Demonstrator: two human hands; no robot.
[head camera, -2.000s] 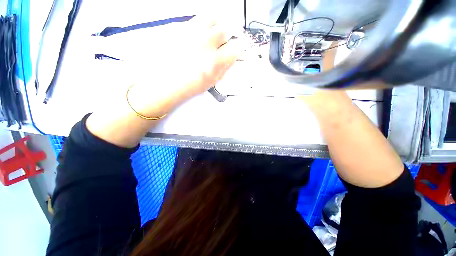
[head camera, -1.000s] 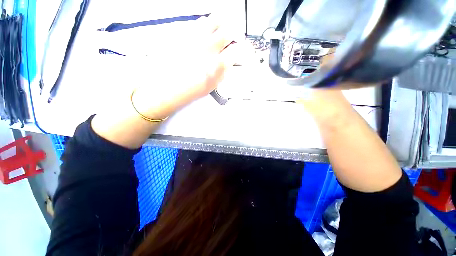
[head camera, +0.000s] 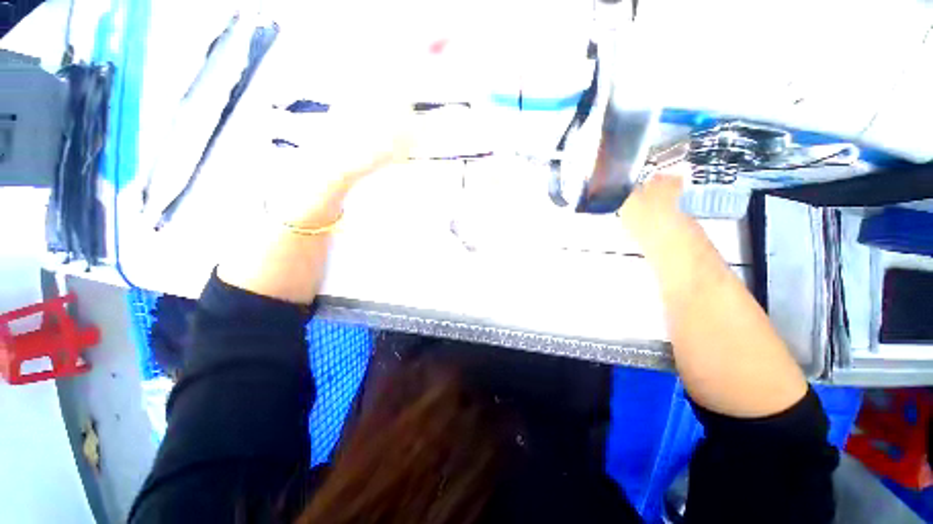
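My left hand (head camera: 384, 141) is washed out against the white table, over a pale piece with a dark strip (head camera: 442, 106); its fingers cannot be made out. My right hand (head camera: 653, 197) reaches to the needle area of the white sewing machine (head camera: 757, 61); its fingertips are partly hidden behind the shiny metal guard (head camera: 617, 148). The thread tension assembly (head camera: 728, 154) shows above and right of my right hand. What either hand holds cannot be told.
Sewn pieces with black edges (head camera: 220, 123) lie at the table's left. A bundle of black strips (head camera: 80, 164) hangs at the far left. Stacked cut pieces (head camera: 798, 287) hang over the edge at right, beside a tray with a phone (head camera: 906, 305). A measuring scale (head camera: 491, 333) runs along the front edge.
The view has shifted, showing more of the machine head and the tension assembly. My left hand has moved left, away from the needle area. The shiny guard now looks smaller and narrower.
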